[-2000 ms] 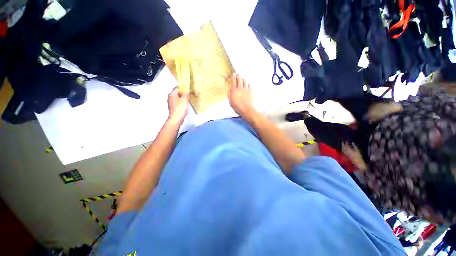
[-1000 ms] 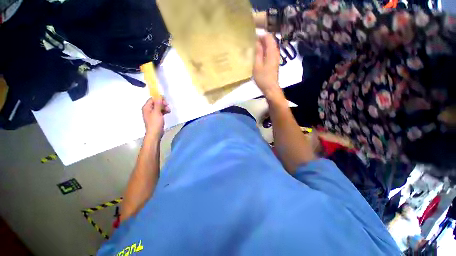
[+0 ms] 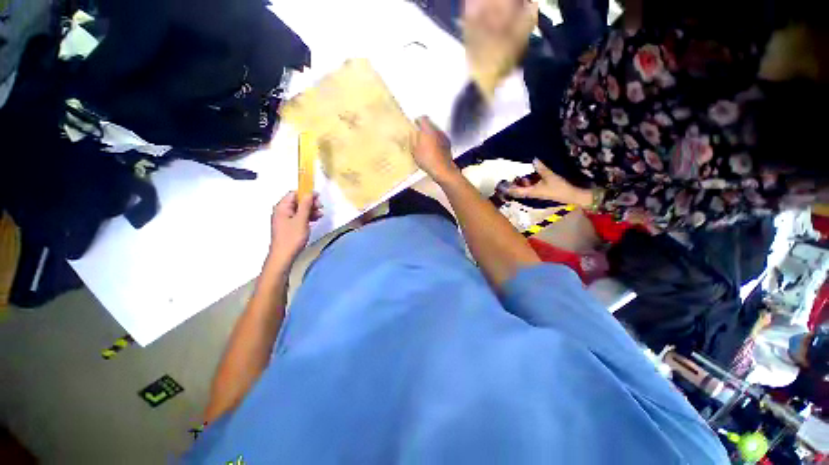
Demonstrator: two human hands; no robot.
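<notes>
A yellow-brown pattern card sheet [image 3: 359,136] with faint printed marks lies on the white table [image 3: 195,245] in front of me. My left hand [image 3: 293,218] holds the lower end of a narrow yellow card strip [image 3: 306,165], which stands out beside the sheet's left part. My right hand [image 3: 430,148] is at the sheet's right edge; whether its fingers grip the edge or only rest on it is unclear.
Dark cut garment pieces [image 3: 191,73] are heaped at the back left. A person in a floral top [image 3: 654,127] stands close on the right, with a blurred hand over the table's right side. Red items [image 3: 559,259] and dark cloth lie beyond the table at right.
The card sheet has come down from its raised position onto the table. My left hand with the strip has moved slightly right and down. The other person's hands have moved.
</notes>
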